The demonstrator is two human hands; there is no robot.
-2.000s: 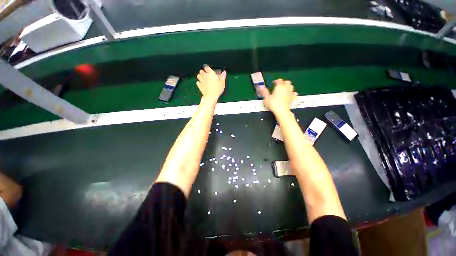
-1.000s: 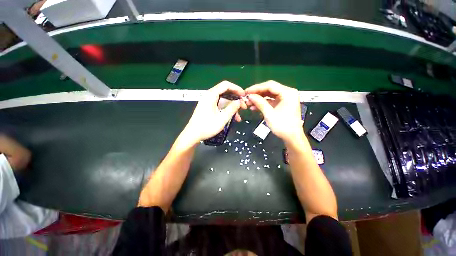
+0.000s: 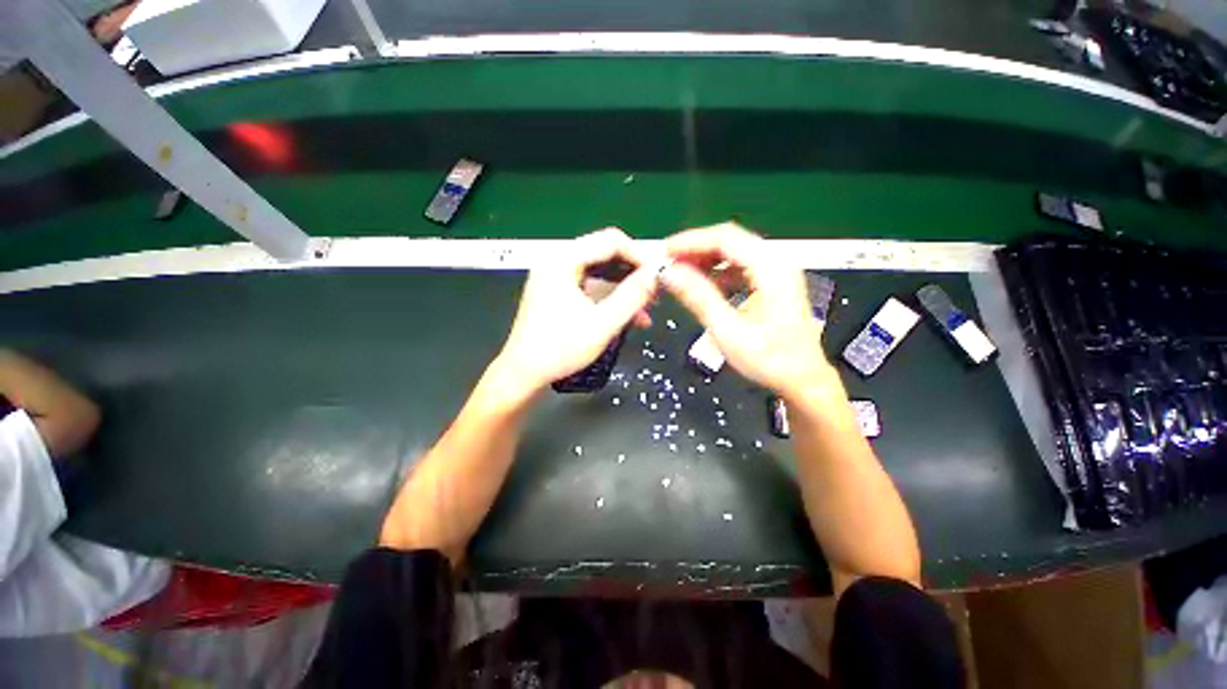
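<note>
My left hand (image 3: 572, 316) and my right hand (image 3: 760, 316) meet at the fingertips above the bench's back edge. Thumbs and forefingers are pinched together; anything between them is too small and blurred to name. A dark phone (image 3: 592, 368) lies below my left hand, partly covered by it. Loose white specks (image 3: 665, 404) are scattered on the bench between my forearms. A pale-faced phone (image 3: 707, 353) is partly hidden by my right hand. Another phone (image 3: 864, 417) lies partly behind my right forearm.
A white-faced phone (image 3: 881, 337) and a second phone (image 3: 958, 326) lie at right, beside a shiny black tray (image 3: 1117, 390). Beyond the white rail (image 3: 444, 256), the green conveyor (image 3: 565, 202) carries a phone (image 3: 455, 191). A grey upright (image 3: 175, 148) and a person's arm (image 3: 47, 401) are at left.
Both hands have come back from the conveyor and met over the bench. A dark phone now shows under my left hand. The hands have barely moved over the last second.
</note>
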